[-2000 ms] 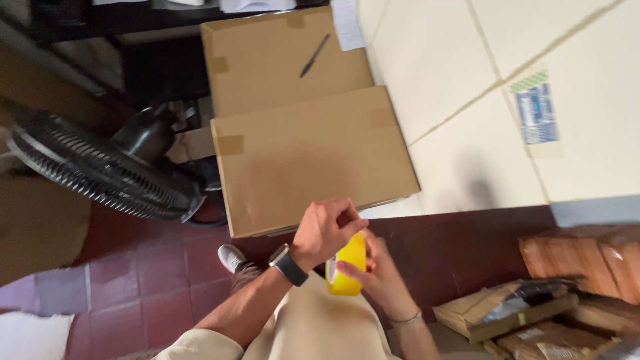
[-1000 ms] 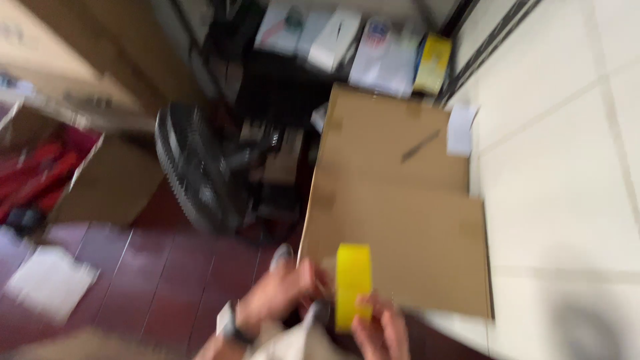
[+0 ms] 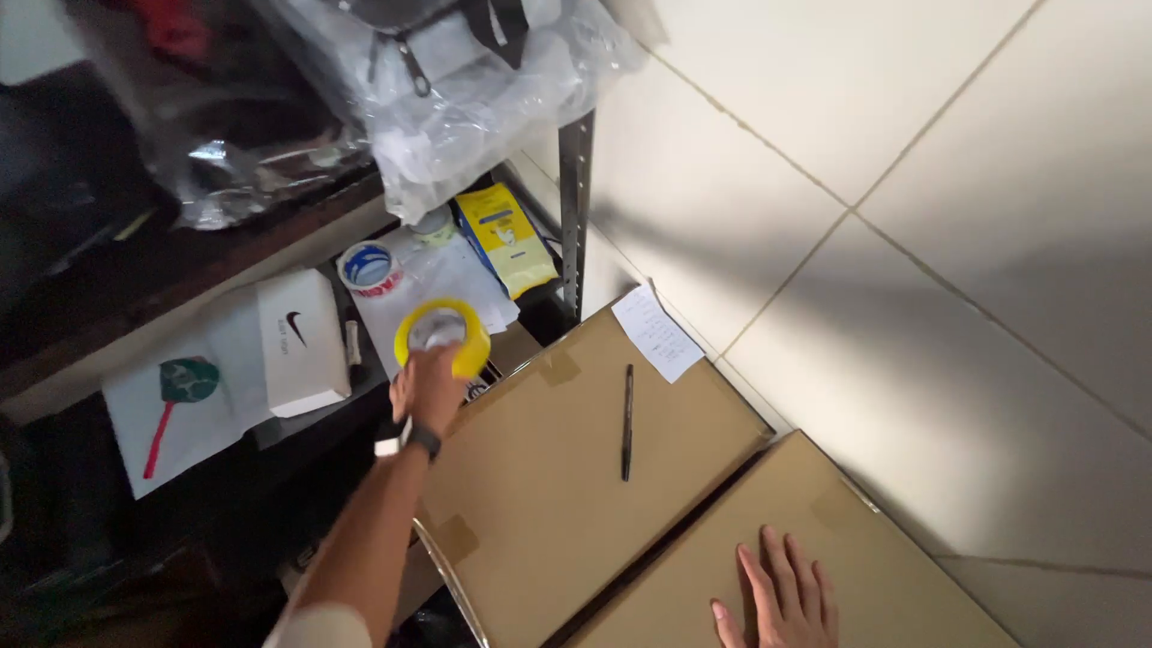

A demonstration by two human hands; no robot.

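Observation:
My left hand (image 3: 430,387), with a watch on its wrist, grips a roll of yellow tape (image 3: 474,346) by its near rim, over the front of a shelf. My right hand (image 3: 787,594) has its fingers spread over the nearer cardboard box (image 3: 891,558) and holds nothing. On the farther cardboard box (image 3: 540,477) lie a dark pen (image 3: 627,423) and a slip of paper (image 3: 658,332) with writing. Behind the yellow roll, a tape roll with a blue core (image 3: 369,268) rests on papers on the shelf.
A white Nike box (image 3: 301,342), a yellow packet (image 3: 507,240) and a red-handled green item (image 3: 187,380) are on the shelf (image 3: 270,432). Plastic-wrapped bags (image 3: 468,99) overhang from above. A metal post (image 3: 574,216) stands beside the tiled wall (image 3: 855,315).
My left hand has carried the yellow tape from in front of my body to the shelf. My right hand has let go of the roll. The view has swung toward the shelf.

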